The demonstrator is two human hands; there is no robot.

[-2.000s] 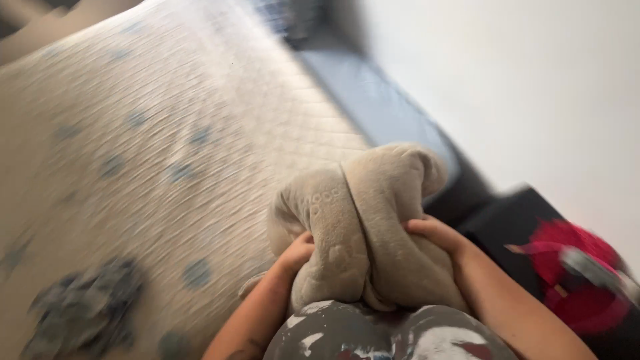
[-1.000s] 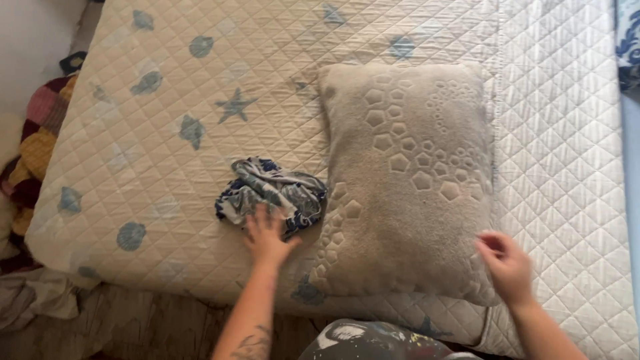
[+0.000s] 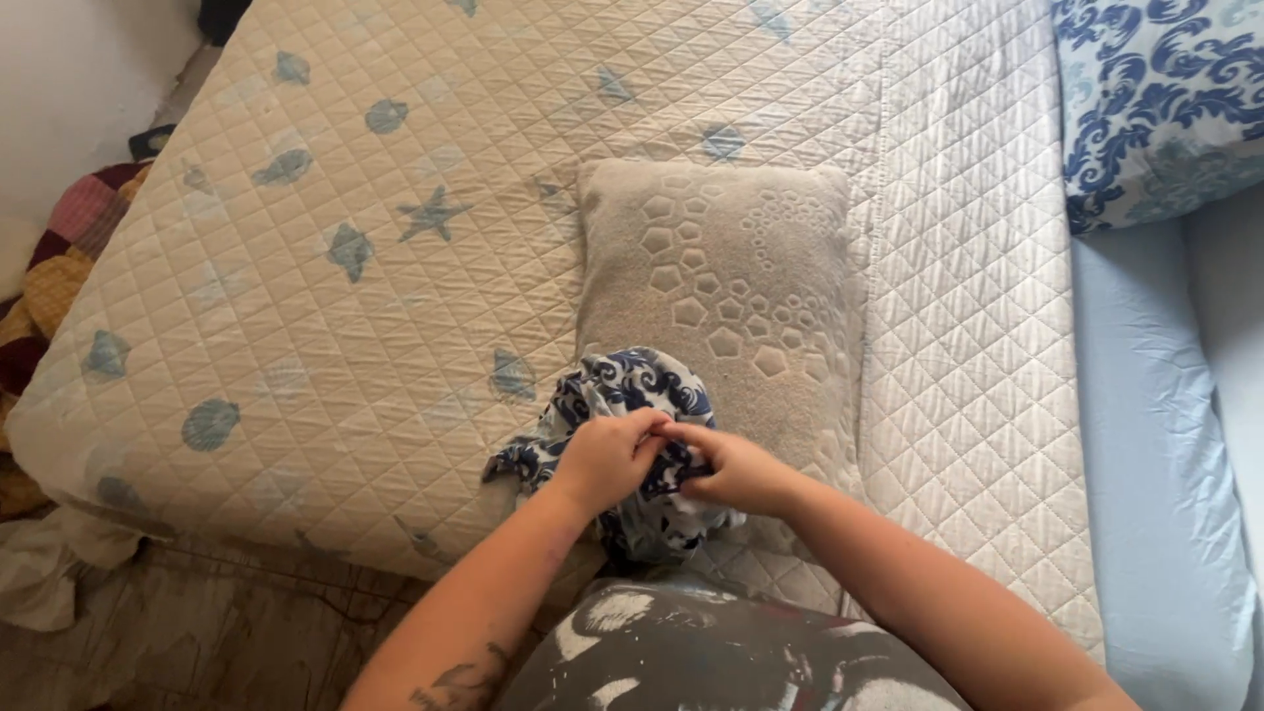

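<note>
A bunched blue-and-white patterned cloth (image 3: 632, 380) is held up in front of my body, over the lower left part of a grey-beige pillow (image 3: 736, 276). My left hand (image 3: 607, 459) grips the cloth from the left. On the cloth's right side, my right hand (image 3: 736, 469) has its thumb and fingers on the fabric, and its fingertips meet those of my left hand. The pillow, embossed with pentagons, lies flat on a quilted bedspread (image 3: 296, 355) with blue shells and a starfish. The cloth hides the pillow's lower left corner.
A pillow in a blue-and-white damask cover (image 3: 1165, 109) lies at the upper right, above a light blue sheet (image 3: 1145, 425). Colourful fabric (image 3: 84, 237) is heaped beyond the bed's left edge. Pale cloth (image 3: 44, 563) lies at the lower left, beside the tiled floor (image 3: 197, 632).
Two seconds ago both hands held the grey-beige pillow folded; a second ago it lay flat. The patterned cloth, then on the bed under my left hand, is now lifted in both hands at the pillow's lower left.
</note>
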